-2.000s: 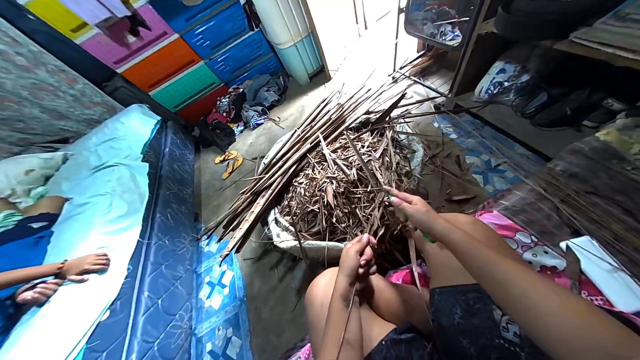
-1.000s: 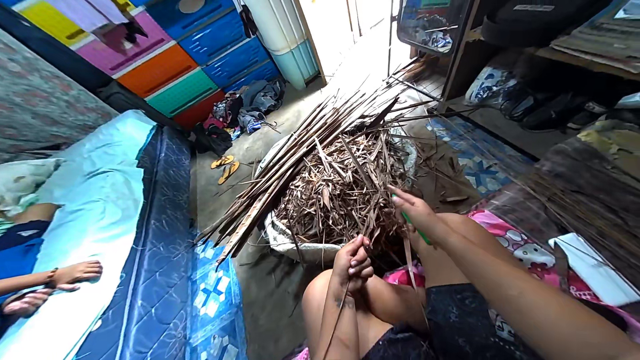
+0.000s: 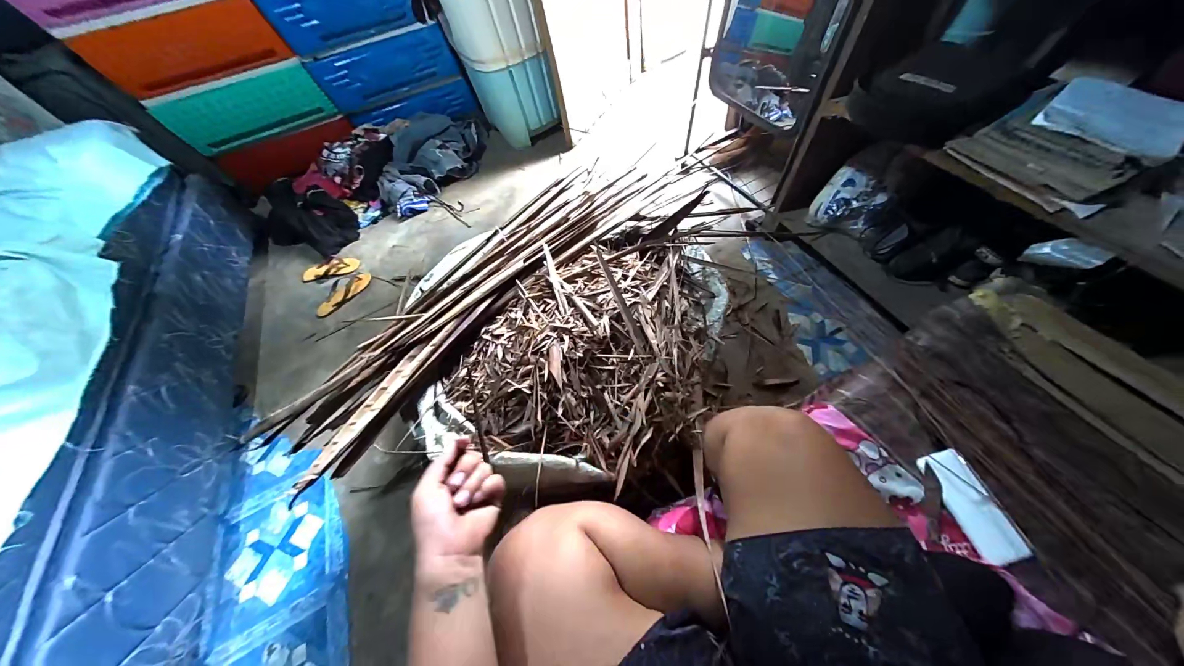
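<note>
My left hand [image 3: 458, 499] is raised palm-up beside my knee, at the near left rim of a white woven sack [image 3: 546, 467]. Its fingers are curled; whether a thin strand is pinched in them cannot be told. Dry brown leaf scraps [image 3: 592, 361] heap up in the sack. Across the sack's far left side lies a bundle of long dried leaf strips [image 3: 435, 338], reaching past it at both ends. One narrow strip [image 3: 700, 490] hangs between my knees. My right hand is out of view.
A blue mattress [image 3: 176, 370] runs along the left. Yellow slippers [image 3: 344, 293] and a clothes pile [image 3: 407, 166] lie on the floor beyond. Shelves with shoes [image 3: 925, 250] stand at right, near more long dark strips [image 3: 999, 462] and a white object [image 3: 976, 504] on pink cloth.
My right hand, earlier over the sack's right side with a green-handled tool, has left the view. My left hand has moved left, away from between my knees. The other person's hands are no longer seen.
</note>
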